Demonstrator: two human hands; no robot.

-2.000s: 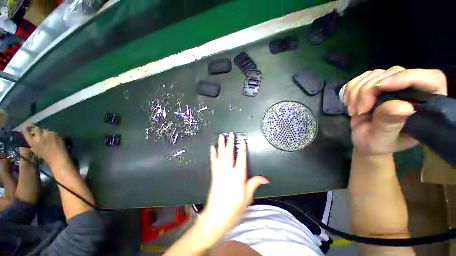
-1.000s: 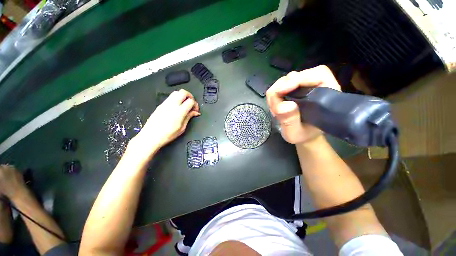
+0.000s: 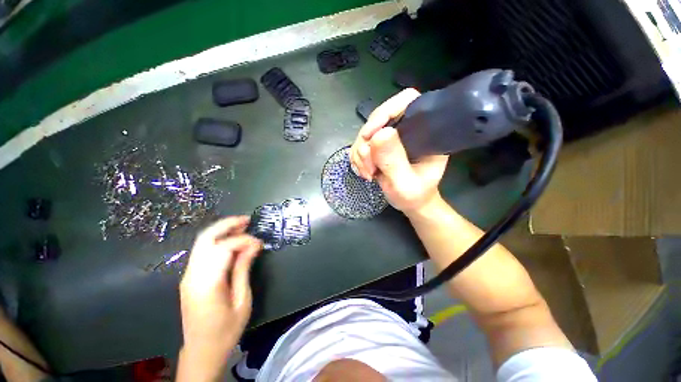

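Observation:
My right hand [image 3: 399, 160] is closed around a thick grey-black electric screwdriver [image 3: 455, 116]. Its front end is hidden by my fingers, over the edge of the round dish [image 3: 351, 188] of silvery grains. Two black ribbed plastic housings [image 3: 297, 221] lie side by side on the green bench. My left hand [image 3: 224, 261] is at the left edge of the left housing [image 3: 267, 226], thumb and fingertips close together and slightly blurred. I cannot tell whether the fingertips hold a small part. A loose heap of shiny metal slivers [image 3: 153, 194] lies left of the housings.
Two smooth black blocks [image 3: 234, 92], a joined pair of ribbed housings [image 3: 296, 119] and more black parts [image 3: 338, 59] lie behind. Two small dark pieces [image 3: 46, 248] sit far left. A thick cable [image 3: 515, 213] loops right. A black crate [image 3: 560, 60], cardboard [image 3: 605, 179] and another person's forearm [image 3: 21, 351] show.
My left hand has moved from beside the smooth blocks down to the left housing. My right hand has moved left with the screwdriver, over the dish's edge. A second smooth block is now uncovered.

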